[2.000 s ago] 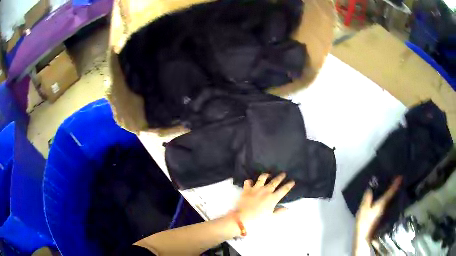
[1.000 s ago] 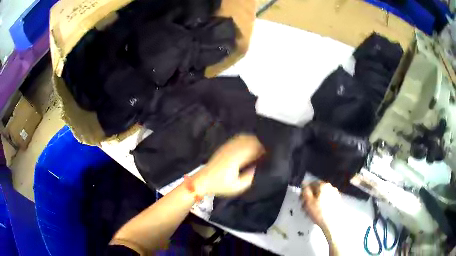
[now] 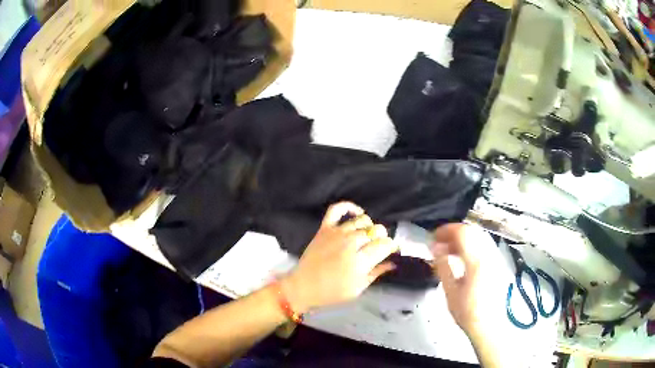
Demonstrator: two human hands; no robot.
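A black fabric workpiece (image 3: 424, 188) stretches from the black pile on the table to the needle area (image 3: 490, 176) of the sewing machine (image 3: 535, 79). My left hand (image 3: 343, 262) is closed on the near edge of the black fabric, its fingers bent. My right hand (image 3: 460, 269) is blurred, beside the fabric's near edge close to the machine; whether it holds the fabric cannot be told. A dark folded part of fabric lies between the two hands. Sewn black pieces (image 3: 431, 108) lie behind the needle area, one with a small pale logo.
A cardboard box (image 3: 68, 43) full of black pieces stands at left, with loose black pieces (image 3: 208, 208) spilling onto the white table (image 3: 345, 68). Blue-handled scissors (image 3: 530, 291) lie right of my right hand. A blue bin (image 3: 68, 287) is below left. Lint lies near the table's front edge.
The view has shifted right, showing more of the machine. My left hand has moved nearer my right hand and closed on the fabric's edge. The fabric now reaches the needle area, stretched out flatter.
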